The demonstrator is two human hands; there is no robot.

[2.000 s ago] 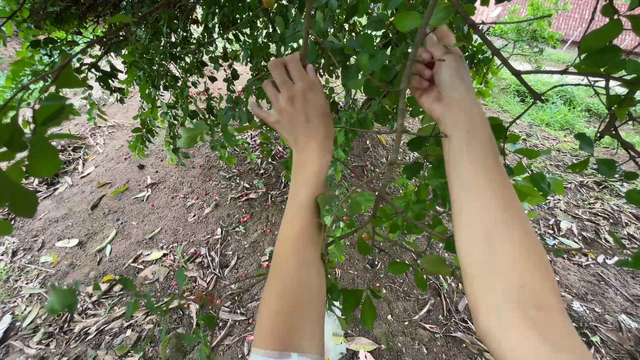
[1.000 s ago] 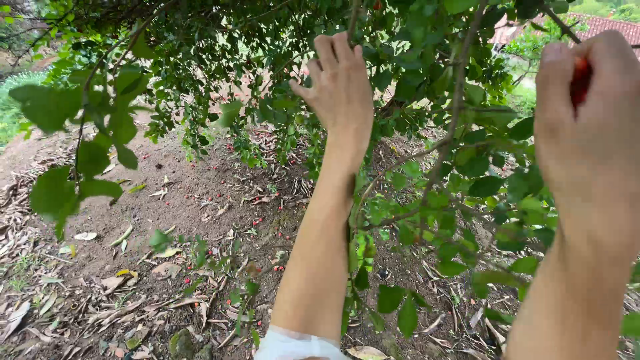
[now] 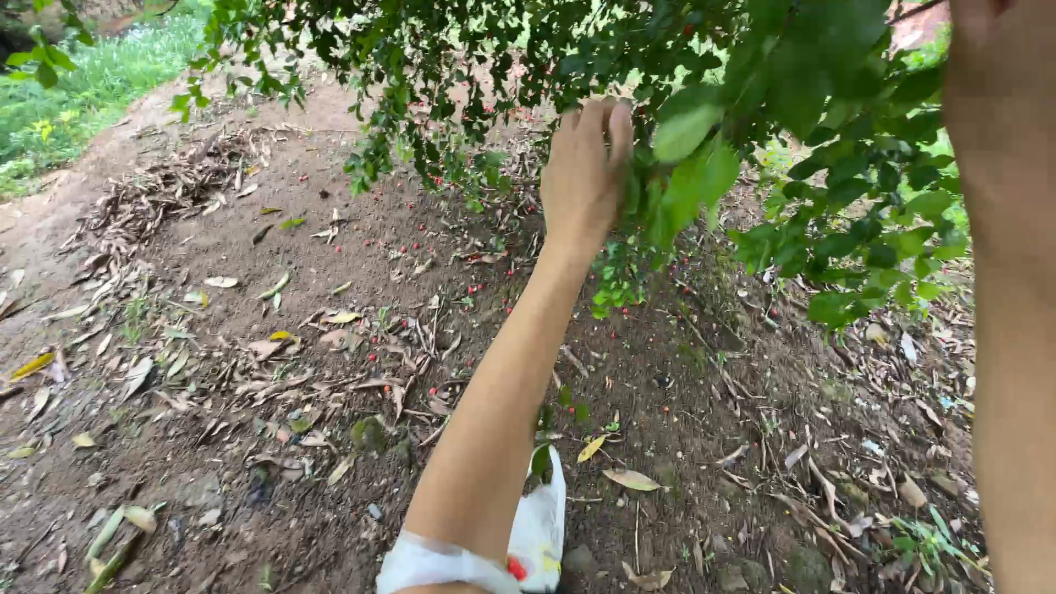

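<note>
My left hand [image 3: 584, 169] reaches up at the edge of the leafy branches [image 3: 693, 173], fingers bent among or beside the leaves; whether it grips a twig cannot be told. A white plastic bag [image 3: 540, 528] hangs at that forearm, its handle apparently around the arm, with something red visible in it. My right hand [image 3: 994, 49] is at the upper right edge, mostly cut off and blurred, near a thin branch [image 3: 917, 10]; its fingers and what they hold are hidden.
Small red fruits [image 3: 473, 289] lie scattered on the sloping brown soil [image 3: 330, 214]. Dry leaves [image 3: 165, 194] and twigs litter the ground. Green grass [image 3: 107, 82] grows at the upper left. Foliage hangs across the top and right.
The view has swung left and down. My right hand, which showed something red between its fingers one second ago, is now largely out of frame. The white bag shows more at the left forearm.
</note>
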